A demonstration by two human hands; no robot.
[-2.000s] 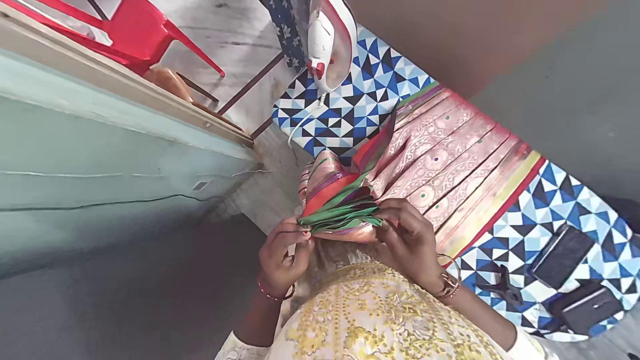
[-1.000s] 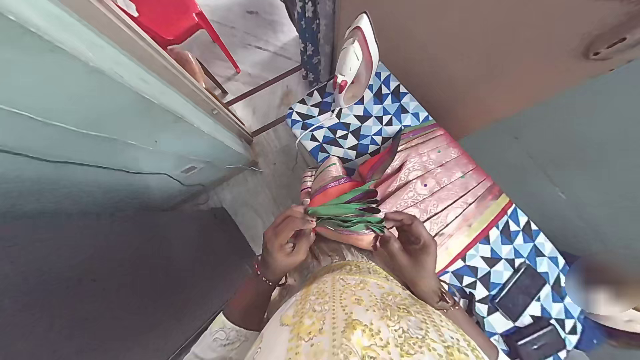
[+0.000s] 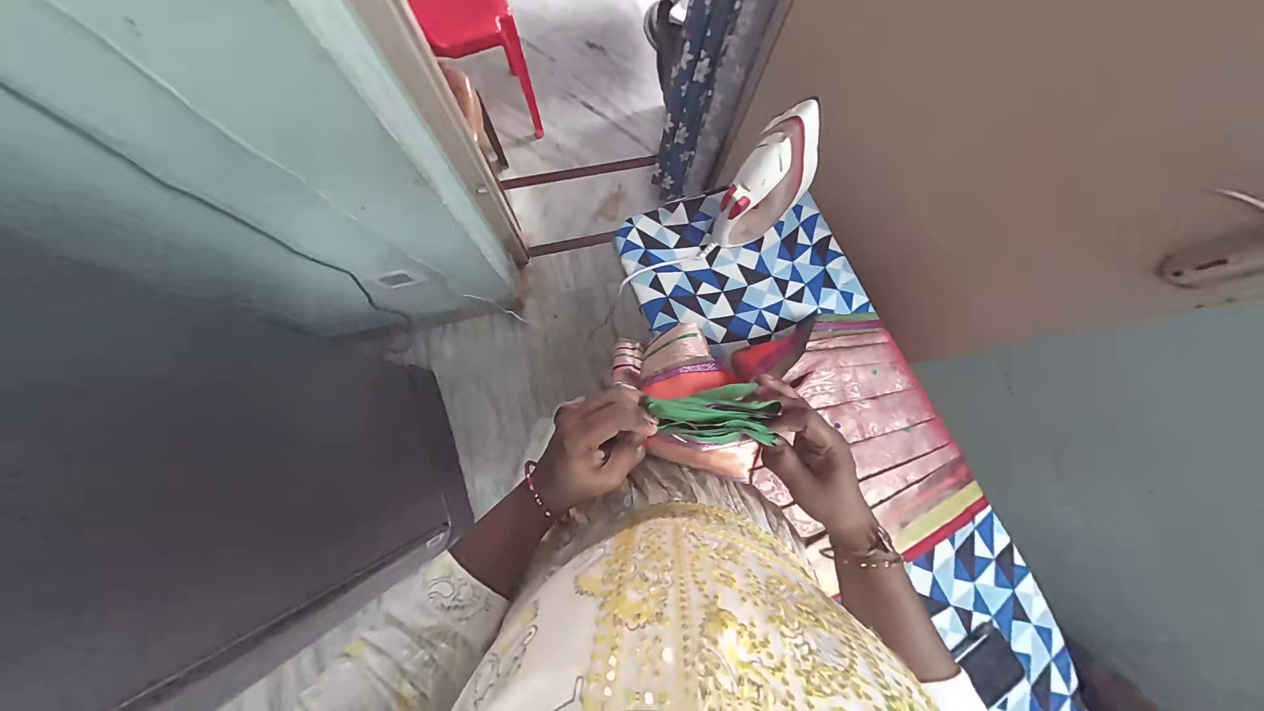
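Note:
My left hand (image 3: 600,449) pinches one end of the green pleated edge (image 3: 713,415) of a silky cloth between thumb and fingers. At the other end of these stacked folds, my right hand (image 3: 812,449) holds them with its fingertips. Orange and pink parts of the cloth hang around the folds, close to my body. The wider pink patterned part (image 3: 879,405) lies in long pleats across an ironing board (image 3: 750,286) with a blue, black and white triangle cover. A white and red iron (image 3: 775,178) stands on the board's far end, its cord trailing left.
A dark phone-like object (image 3: 987,664) lies at the board's near right end. To the left are a pale green wall (image 3: 247,148) and a dark panel (image 3: 217,474). Beyond the doorway stands a red plastic chair (image 3: 464,25), with a blue flowered curtain (image 3: 696,94) beside it.
Both hands keep their hold on the green folds, which lie more level between them than two seconds ago. The view has turned somewhat, so less of the board's near end shows.

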